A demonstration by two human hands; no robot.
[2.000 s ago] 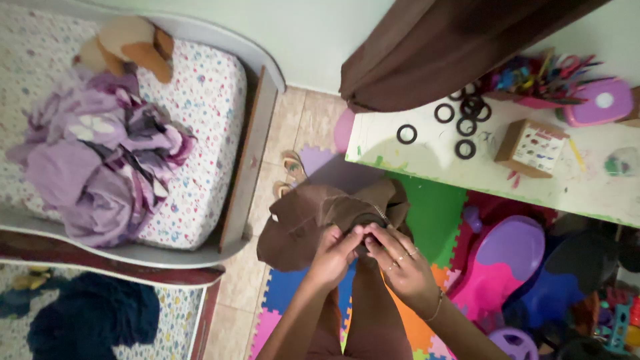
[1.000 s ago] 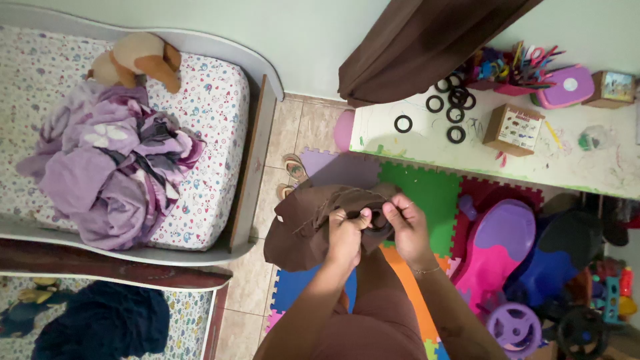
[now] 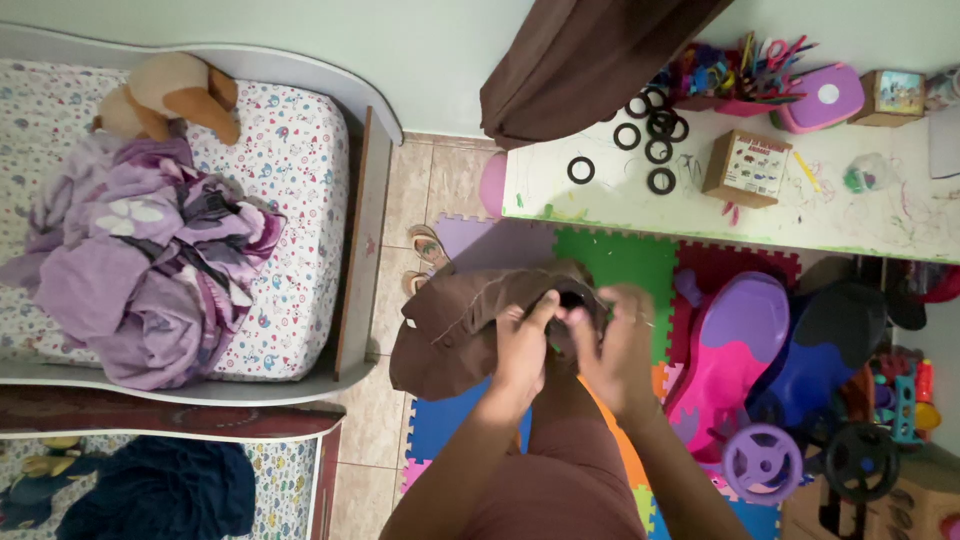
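Observation:
A bunched brown curtain panel (image 3: pixel 450 330) hangs over my lap area, above the foam mat. My left hand (image 3: pixel 525 341) pinches its gathered edge, thumb up, beside a dark round opening that looks like a black ring (image 3: pixel 571 300). Blurred by motion, my right hand (image 3: pixel 611 337) is at the other side of that opening, thumb and fingers spread; whether it grips the cloth is unclear. Several loose black rings (image 3: pixel 661 181) lie on the white table (image 3: pixel 600 199). Another brown curtain (image 3: pixel 577 67) hangs at the wall.
A bed (image 3: pixel 300 225) with a purple blanket (image 3: pixel 90 277) and plush toy (image 3: pixel 172 90) stands at left, sandals (image 3: pixel 429 247) beside it. Right are a small box (image 3: pixel 746 169), pencils (image 3: pixel 757 75) and ride-on toys (image 3: pixel 742 322). A puzzle mat (image 3: pixel 615 255) covers floor below.
My right hand has opened its fingers from the closer pinch seen earlier. The brown cloth stays between my hands, its opening now more visible.

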